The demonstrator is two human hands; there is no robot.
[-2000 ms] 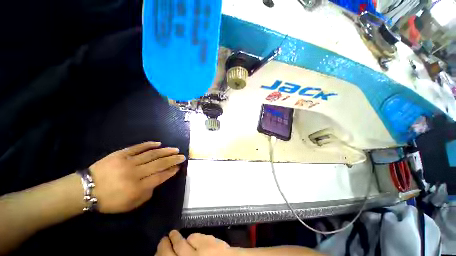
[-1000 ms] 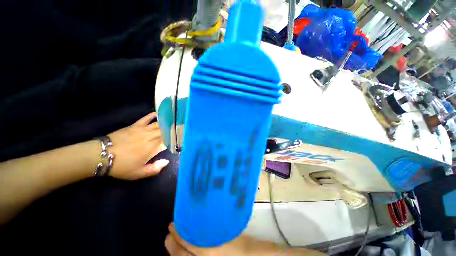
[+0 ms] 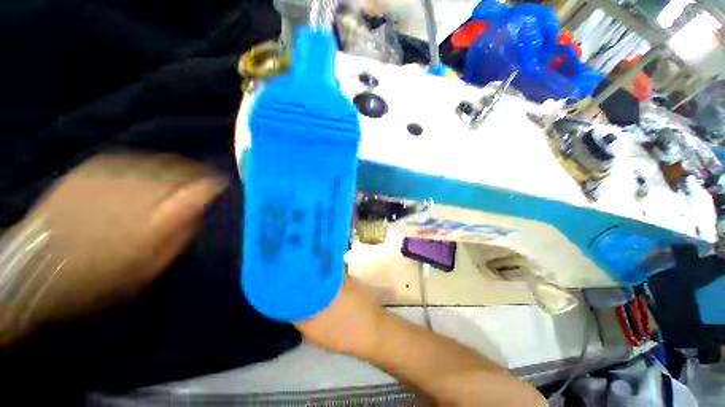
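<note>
The black garment point(image 3: 199, 318) fills the left and centre, dark and with little detail. My left hand point(image 3: 119, 230) is above it at the left, strongly blurred; whether its fingers hold cloth cannot be told. My right forearm crosses the machine table from the lower right. My right hand point(image 3: 322, 314) is mostly hidden behind the blue paddle-shaped piece point(image 3: 302, 207), near the needle area. The white and teal sewing machine point(image 3: 477, 135) stands behind; its presser foot is hidden by the blue piece.
A phone point(image 3: 429, 252) lies on the machine bed with a white cable point(image 3: 424, 294). A measuring strip point(image 3: 334, 395) runs along the table's front edge. Red scissor handles point(image 3: 633, 320) are at the right. A blue plastic bag point(image 3: 517, 52) is behind the machine.
My left hand has moved left, away from the machine head, and is now blurred. My right hand has moved up and in behind the blue piece. The view has shifted.
</note>
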